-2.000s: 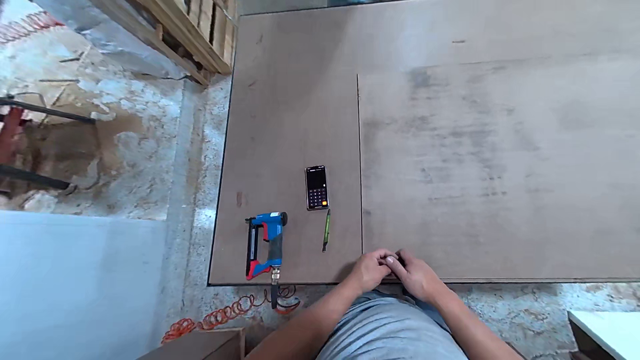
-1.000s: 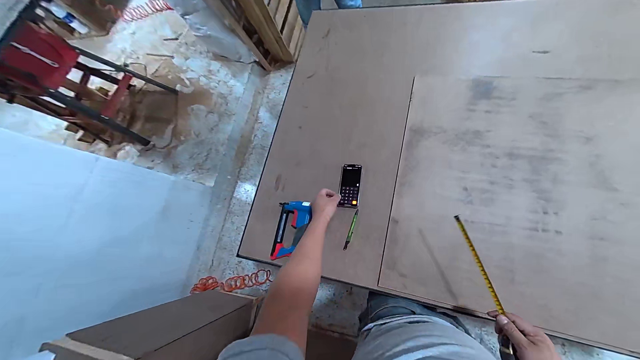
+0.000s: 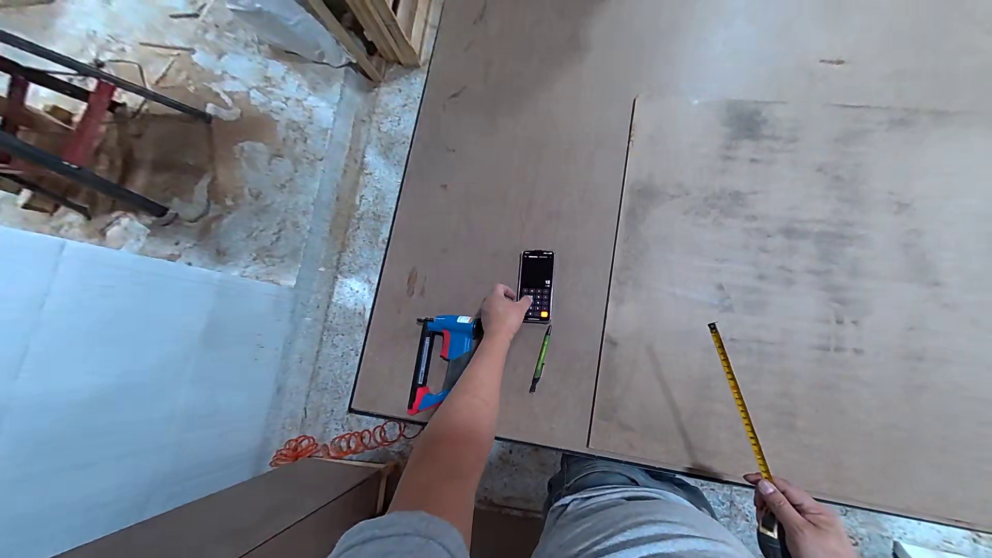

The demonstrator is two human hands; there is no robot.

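My left hand (image 3: 504, 310) is over the left edge of a smartphone (image 3: 537, 271) showing a calculator keypad, a finger touching the screen. It holds nothing that I can see. Just left of it a blue and red pneumatic stapler (image 3: 453, 335) lies on the wooden panel, partly hidden by my forearm. A green pen (image 3: 542, 359) lies below the phone. My right hand (image 3: 802, 515), at the panel's near edge, holds a tape measure (image 3: 769, 535) whose yellow blade (image 3: 740, 407) sticks out over a thinner board (image 3: 783, 256) on top.
An orange coiled air hose (image 3: 364, 440) hangs by the panel's near left corner. A brown box-like piece (image 3: 310, 496) stands at lower left, beside a large white sheet (image 3: 132, 356). Wooden frames (image 3: 387, 31) and a red and black metal stand (image 3: 89, 124) are on the floor beyond.
My hands were together at the near edge two seconds ago. The left has since reached out to the phone; the right has moved right and holds the extended tape measure.
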